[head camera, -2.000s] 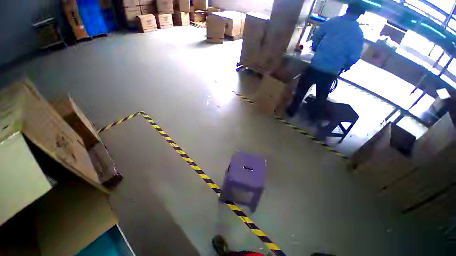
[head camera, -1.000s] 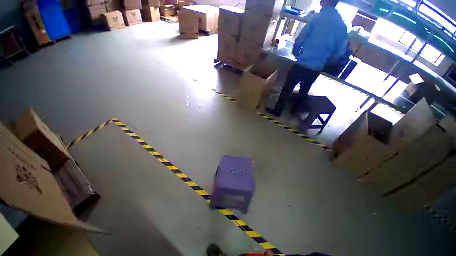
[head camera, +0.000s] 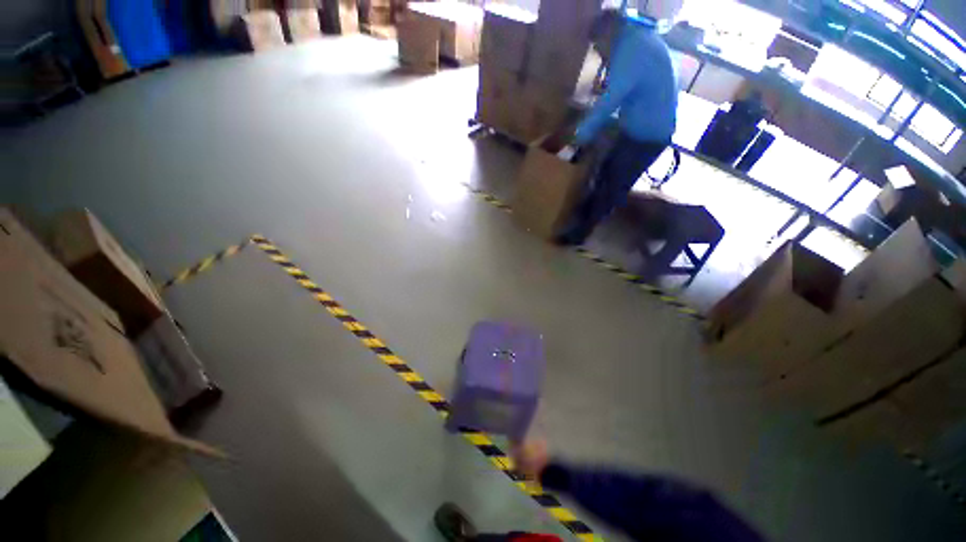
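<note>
A purple plastic stool (head camera: 500, 365) stands upright on the grey floor, over the yellow-black tape line. My right hand (head camera: 530, 458), in a dark sleeve, reaches in from the lower right. It is small and blurred, at the stool's lower right edge. I cannot tell whether it touches or grips the stool, or how its fingers are set. My left hand is not in view.
Large open cartons stand at the left (head camera: 79, 344) and right (head camera: 779, 296). A person in blue (head camera: 636, 90) bends over an open carton (head camera: 549, 188) beside a dark stool (head camera: 683, 228). A shoe (head camera: 453, 522) shows at the bottom edge.
My right hand and sleeve have come into view, reaching to the purple stool. The person in blue has turned left and bent to the carton.
</note>
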